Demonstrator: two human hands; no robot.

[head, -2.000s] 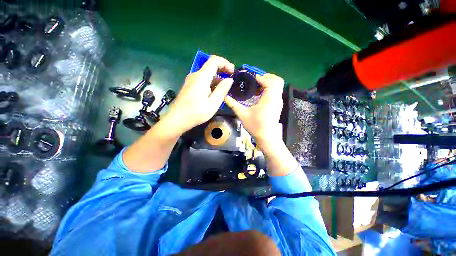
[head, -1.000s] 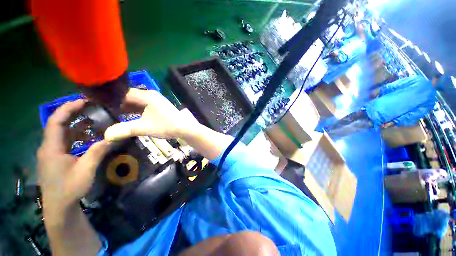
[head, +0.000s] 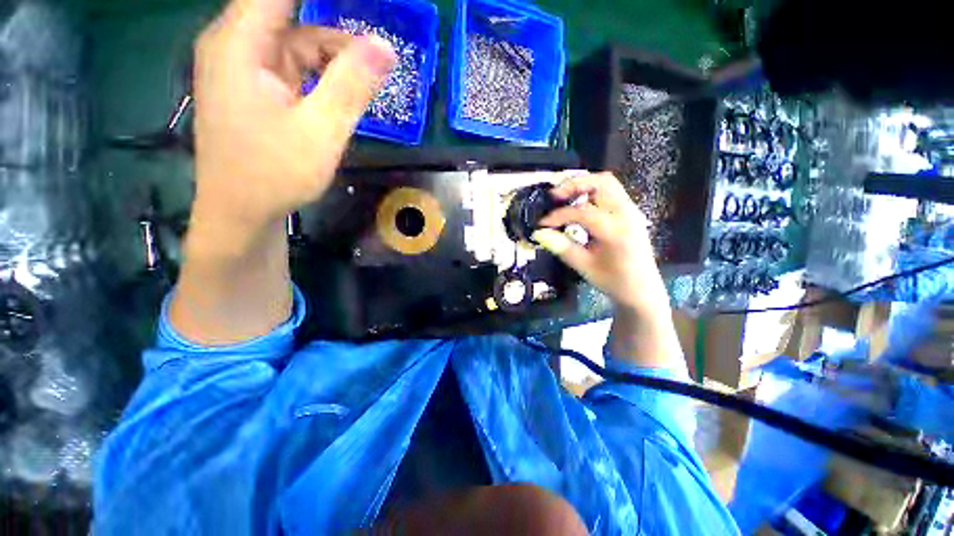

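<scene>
My right hand (head: 602, 230) holds a round black housing (head: 530, 211) by its right side, at the white fixture plate (head: 483, 217) on the right of the black jig (head: 403, 293). Whether the housing rests on the plate is hard to tell. My left hand (head: 267, 115) is raised at the upper left, fingers apart, with nothing visible in it. It partly covers the left blue bin (head: 421, 73). The tan ring (head: 434, 222) with its dark hole sits on the jig, left of the white plate. A small round part with a light rim (head: 514, 291) is near the jig's lower edge.
The right blue bin (head: 558, 79) holds small metal parts. A black tray (head: 693, 168) with silver parts is to the right, then rows of black parts (head: 745, 204). Black bracket arms (head: 152, 243) and clear trays (head: 42, 272) lie left. A black cable (head: 722, 398) crosses the lower right.
The view has swung back over the jig. The housing is now at the white plate in my right hand. My left hand has come away and up. The orange-red screwdriver body no longer shows.
</scene>
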